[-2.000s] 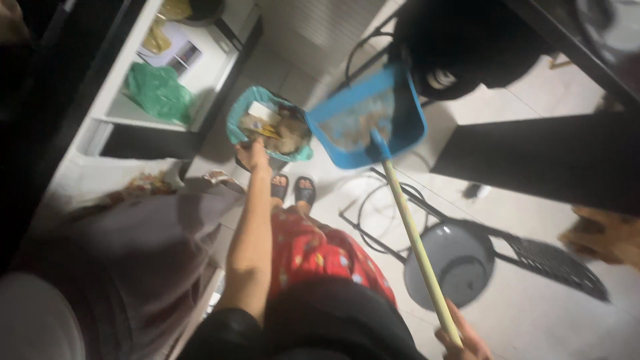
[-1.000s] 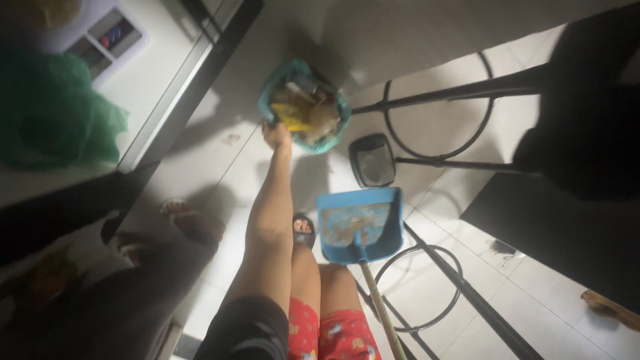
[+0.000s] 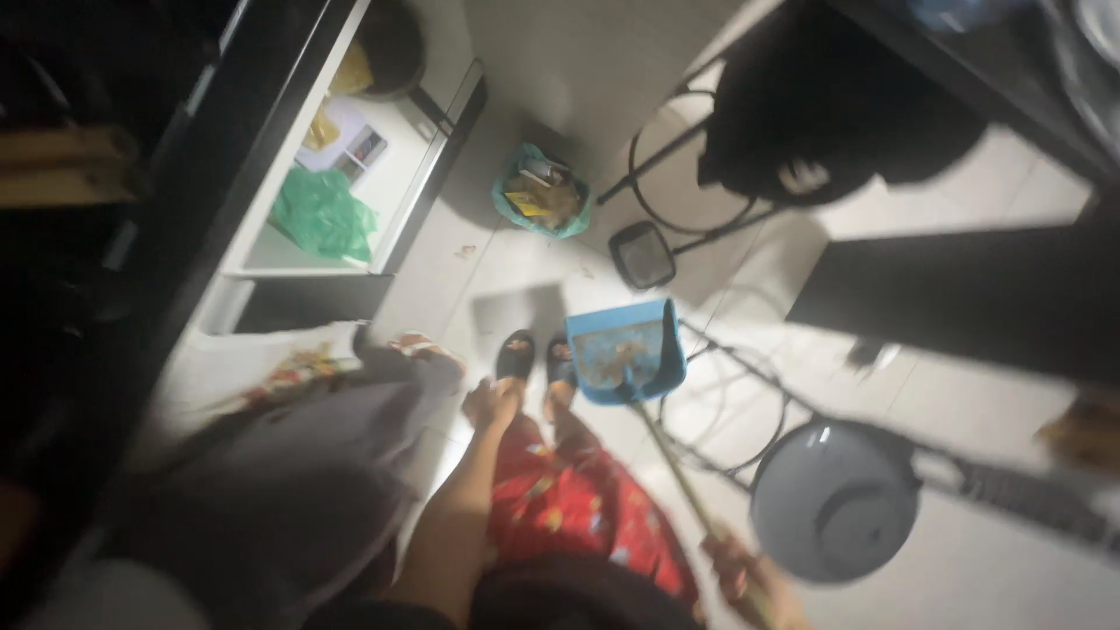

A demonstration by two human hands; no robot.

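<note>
My right hand (image 3: 744,569), at the lower right, is closed around the pale handle of a blue dustpan (image 3: 626,350). The pan is raised over the floor beside my feet, with dirt or debris in it. My left hand (image 3: 490,404) hangs over my feet; it appears to hold nothing, but blur hides its fingers. Farther ahead on the floor stands a small bin lined with a teal plastic bag (image 3: 542,192), filled with mixed rubbish, some of it yellow.
A white shelf (image 3: 306,241) with a green plastic bag (image 3: 324,214) is at the left. Black metal stool legs (image 3: 691,227), a grey basin (image 3: 836,499) and a dark bench-like surface (image 3: 945,297) are on the right. A person in grey clothing (image 3: 289,481) stands close at left.
My left hand has let go of the rim of the bagged bin and come back toward my body. The bin now stands away from my hand. My right hand still holds the dustpan.
</note>
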